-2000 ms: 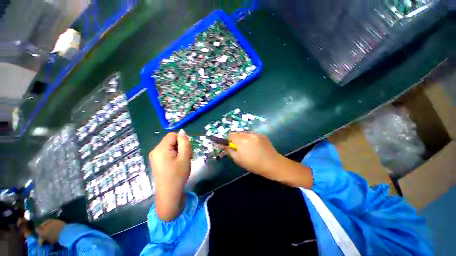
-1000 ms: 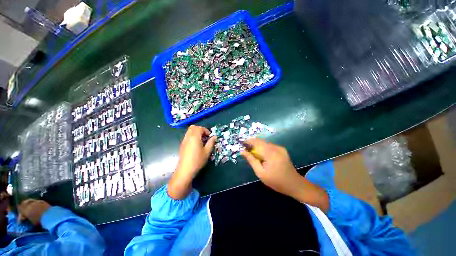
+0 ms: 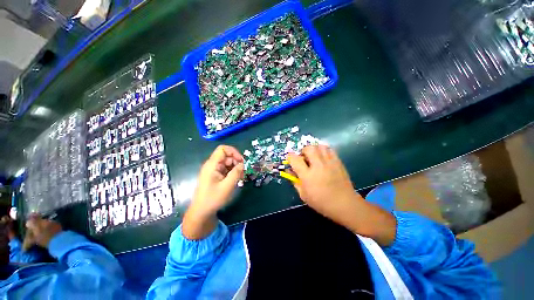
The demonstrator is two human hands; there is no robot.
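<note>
A loose pile of small green, white and silver circuit boards (image 3: 270, 153) lies on the dark green mat between my hands. My left hand (image 3: 215, 180) is at the pile's left edge, fingers curled and thumb near the fingertips; whether a board is pinched there cannot be told. My right hand (image 3: 325, 178) is at the pile's right side, shut on the yellow-handled cutters or pliers (image 3: 289, 176). The yellow handles show below its fingers; the jaws cannot be made out. Behind the pile, a blue bin (image 3: 270, 111) is heaped with similar boards.
Blister trays with rows of white and silver parts (image 3: 130, 153) lie at left, beside another clear tray (image 3: 57, 161). A ribbed blister stack (image 3: 451, 73) stands at right. Another person's hand (image 3: 42, 229) and blue sleeve are at lower left. A cardboard box with clear plastic (image 3: 459, 190) is below the bench edge.
The view has shifted. My right hand has turned over the pile, and more of the yellow handles shows. My left hand has opened somewhat from its closed pose two seconds ago.
</note>
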